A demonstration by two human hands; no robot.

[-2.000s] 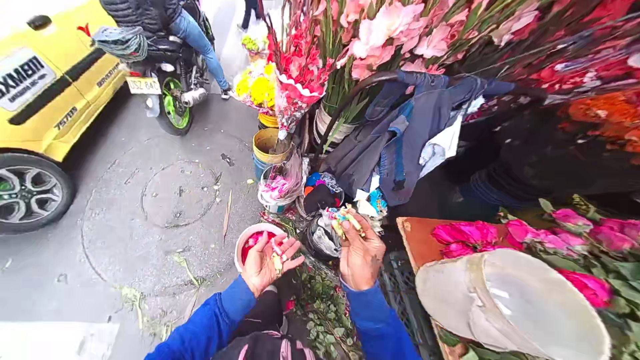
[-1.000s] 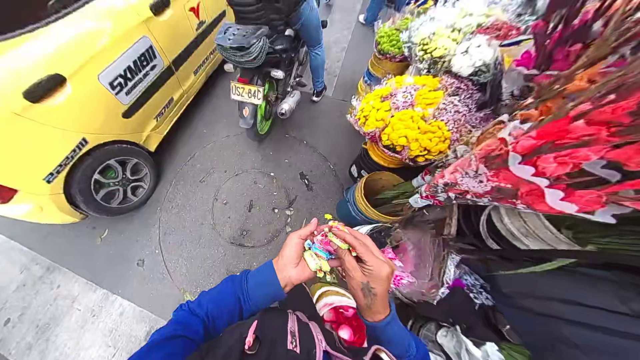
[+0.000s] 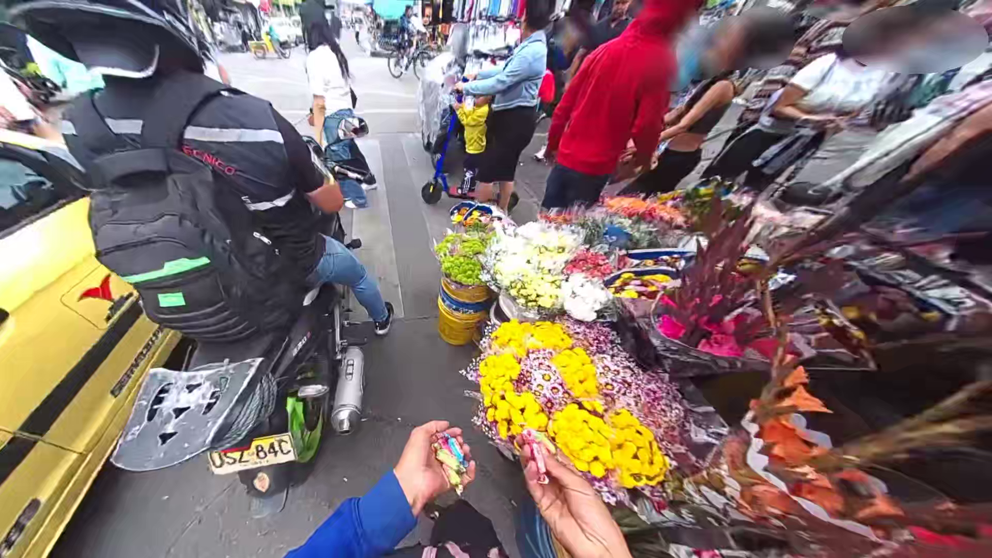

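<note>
My left hand [image 3: 425, 466] is cupped around several small wrapped sweets [image 3: 451, 457] with colourful wrappers, at the lower middle of the view. To its right, my right hand [image 3: 570, 496] pinches a pink and white wrapped piece [image 3: 536, 456] between thumb and fingers. The two hands are apart. Just behind my right hand stand bunches of yellow flowers [image 3: 581, 438] mixed with small purple and white ones. A blue sleeve [image 3: 360, 519] covers my left forearm.
A person on a motorcycle [image 3: 294, 387] and a yellow car [image 3: 77, 364] are close on the left. Yellow and blue buckets [image 3: 463, 314] hold flowers ahead. White flowers [image 3: 535, 260] and orange blooms [image 3: 798, 442] stand right. Several people, one in a red hoodie [image 3: 620, 93], are beyond.
My hands, together around the sweets one second ago, are now apart, with a piece in my right fingers. The view has swung up toward the street.
</note>
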